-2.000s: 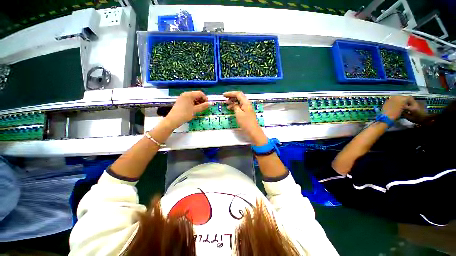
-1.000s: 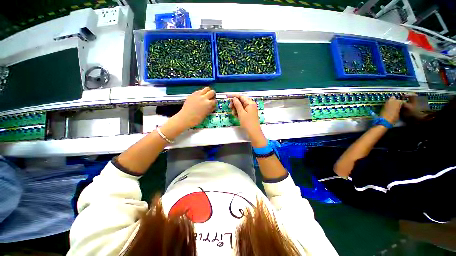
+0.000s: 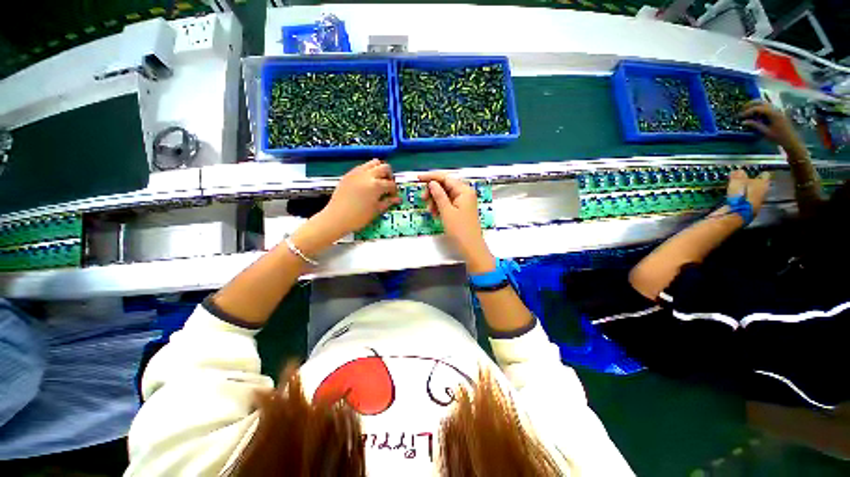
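A green circuit board panel (image 3: 403, 223) lies in the rail track in front of me. My left hand (image 3: 362, 197) is over its left part, with the fingers bent together near its back edge. My right hand (image 3: 449, 200) is over its middle, with thumb and index finger close together. Whether either hand pinches a component is too small to tell. Two blue bins heaped with small dark and green-gold components, a left one (image 3: 328, 146) and a right one (image 3: 457, 141), stand behind the track.
Another panel with rows of dark parts (image 3: 624, 196) lies in the track to the right. A seated person there reaches one hand over blue bins (image 3: 660, 138). More panels (image 3: 42, 240) lie at the far left. A dark ring (image 3: 174, 147) and a small blue box (image 3: 300, 39) stand behind.
My left hand has shifted slightly left, and its fingers have come off the back rail a little. My right hand has barely moved. The neighbour's one hand has moved back to the bins.
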